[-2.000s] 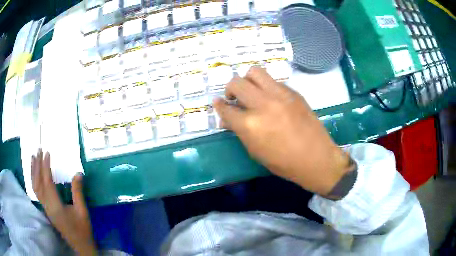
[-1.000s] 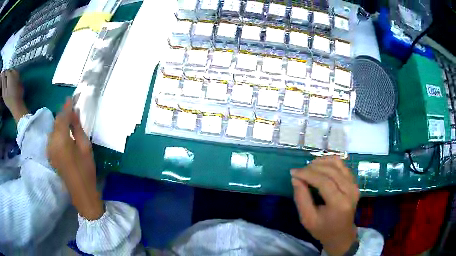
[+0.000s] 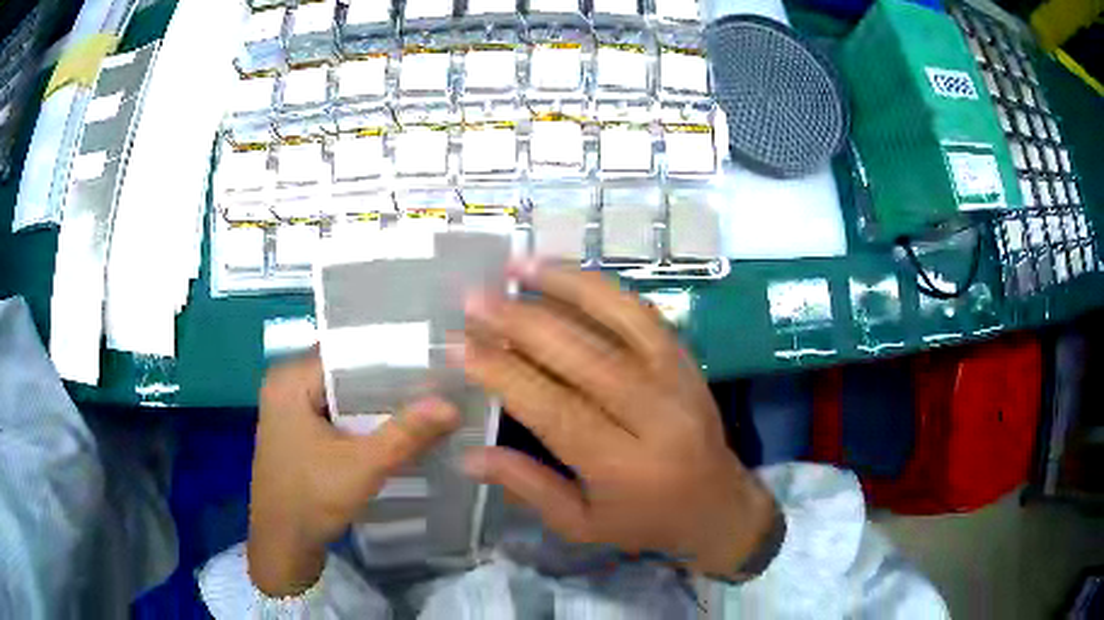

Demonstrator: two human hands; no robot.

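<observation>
A liner sheet with grey pads [image 3: 378,291] is held upright in front of the tray's lower edge; white gaps show between its grey areas. My left hand [image 3: 309,466] grips its left side, thumb across the front. My right hand [image 3: 636,418] is blurred; its fingers overlap the sheet's right side, and whether they pinch a pad cannot be told. The clear cell tray [image 3: 257,287] holds rows of white-labelled pouch cells [image 3: 557,143] with amber edges. The three rightmost pockets of the nearest row look greyish, without white labels. The sheet hides part of that row.
More liner sheets [image 3: 91,230] and long white strips [image 3: 164,194] lie left. A dark perforated disc [image 3: 777,97] and green box [image 3: 910,121] with black cable stand right of the tray. A second tray [image 3: 1044,182] is far right. A red bin [image 3: 969,424] is below.
My left hand has come from the liner sheets at left to the centre, now holding a sheet. My right hand has moved left onto that sheet. The view has shifted; the other person's hand is gone.
</observation>
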